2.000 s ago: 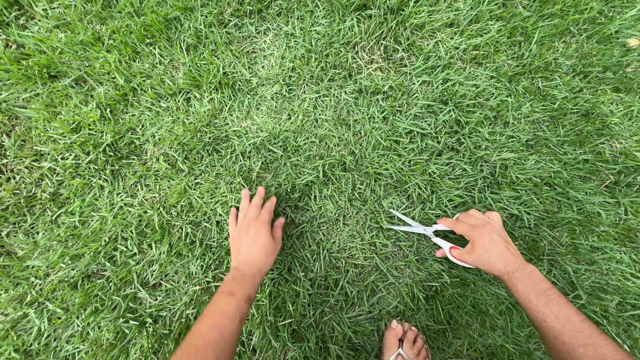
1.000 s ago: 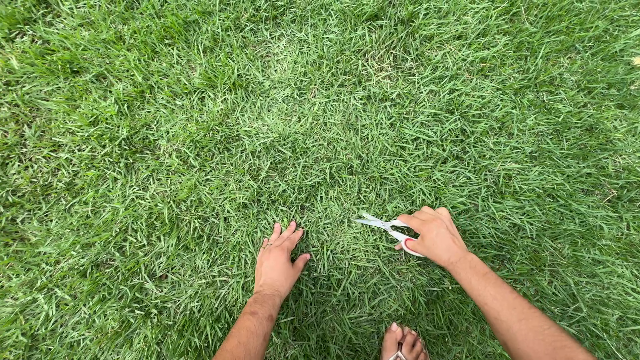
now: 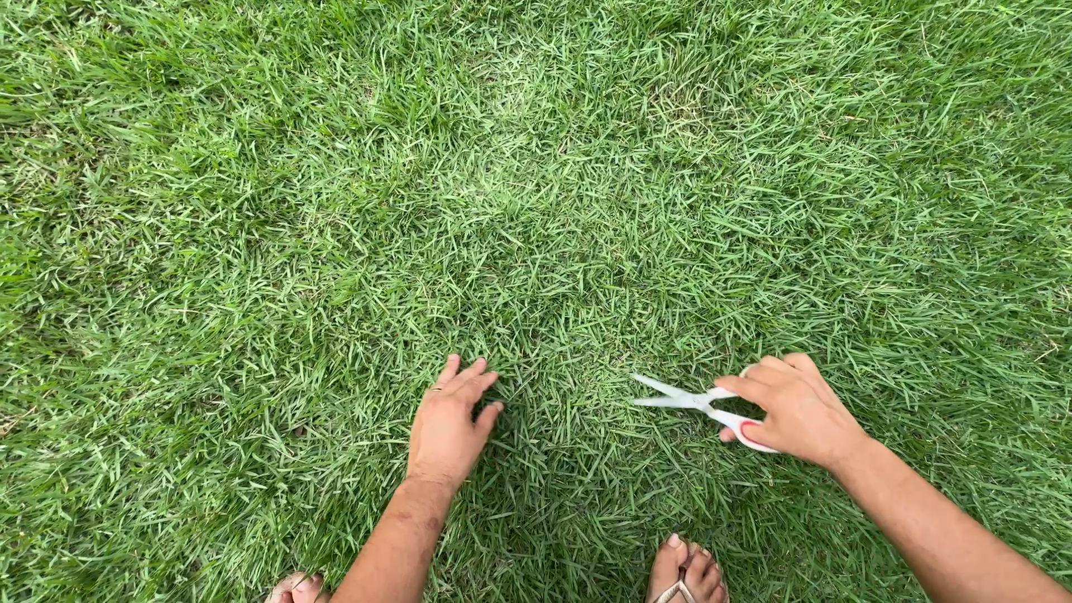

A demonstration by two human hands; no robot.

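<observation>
A pair of scissors with white handles, red inside one loop, is held in my right hand, blades parted and pointing left over the grass. My left hand, with a ring on one finger, is palm down over the green grass, to the left of the blades. Its fingers are slightly bent and its thumb is apart from them. I cannot tell whether any blades of grass are between the left fingers.
My foot in a thong sandal stands on the grass at the bottom, below the scissors. Toes of the other foot show at the lower left, beside my left forearm. Longer grass grows at the upper left.
The scissors' blades were closer together one second ago and are now wide apart. Toes of the other foot have come into view at the lower left.
</observation>
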